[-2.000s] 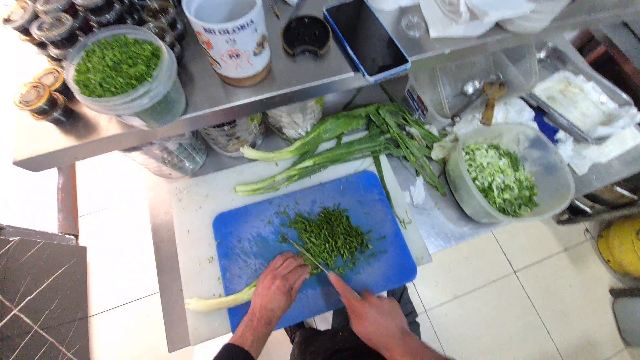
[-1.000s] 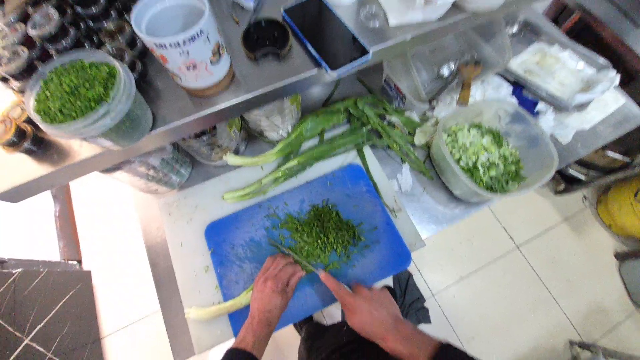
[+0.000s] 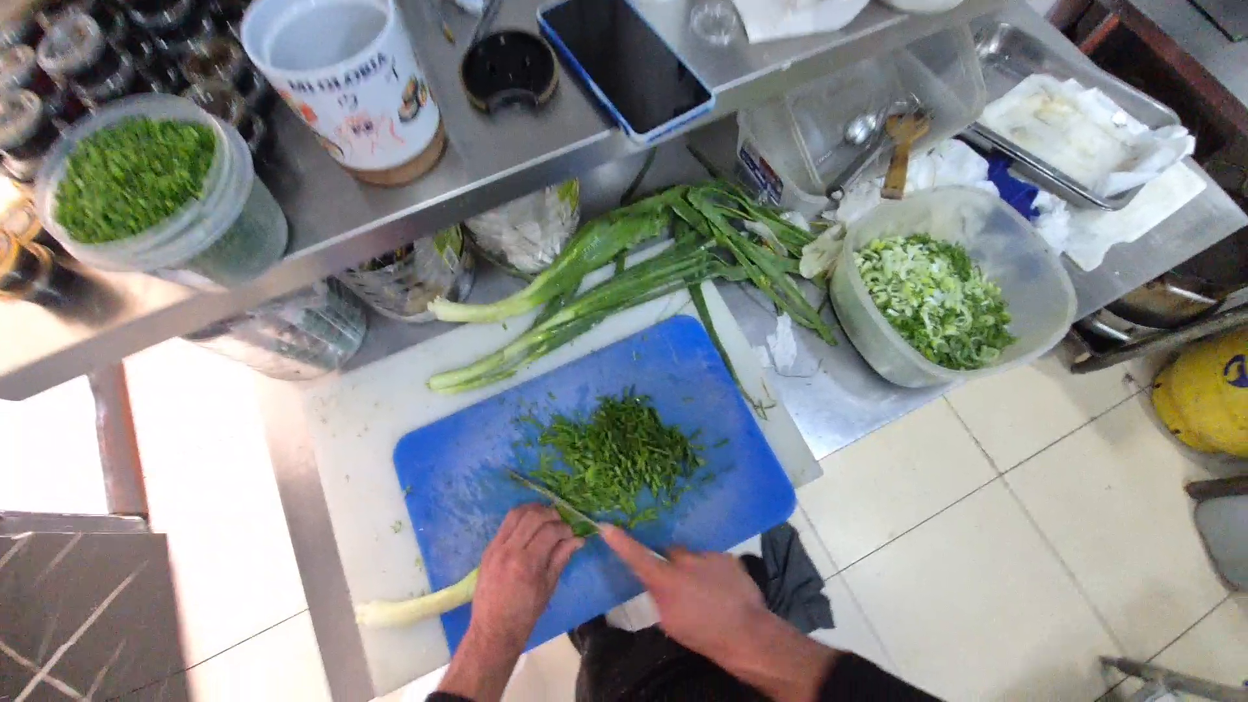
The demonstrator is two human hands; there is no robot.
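My left hand (image 3: 522, 565) presses a green onion stalk (image 3: 419, 606) onto the blue cutting board (image 3: 468, 439), the pale root end sticking out to its left. In my right hand (image 3: 697, 595) is a knife (image 3: 556, 497), its blade across the greens beside my left fingertips. Chopped green onion tops (image 3: 619, 453) lie heaped just beyond the blade. The blue board rests on a larger white cutting board (image 3: 356, 487). Whole green onions (image 3: 575, 331) lie along the far edge. A plastic container of chopped green onion (image 3: 1033, 283) stands to the right.
Above the far side runs a steel shelf (image 3: 487, 146) with a tub of chopped greens (image 3: 258, 219), a white printed bucket (image 3: 361, 107), a phone (image 3: 634, 68) and small jars (image 3: 73, 44). At the right are a metal tray (image 3: 1160, 107), a wooden utensil (image 3: 902, 151) and a yellow gas cylinder (image 3: 1204, 400).
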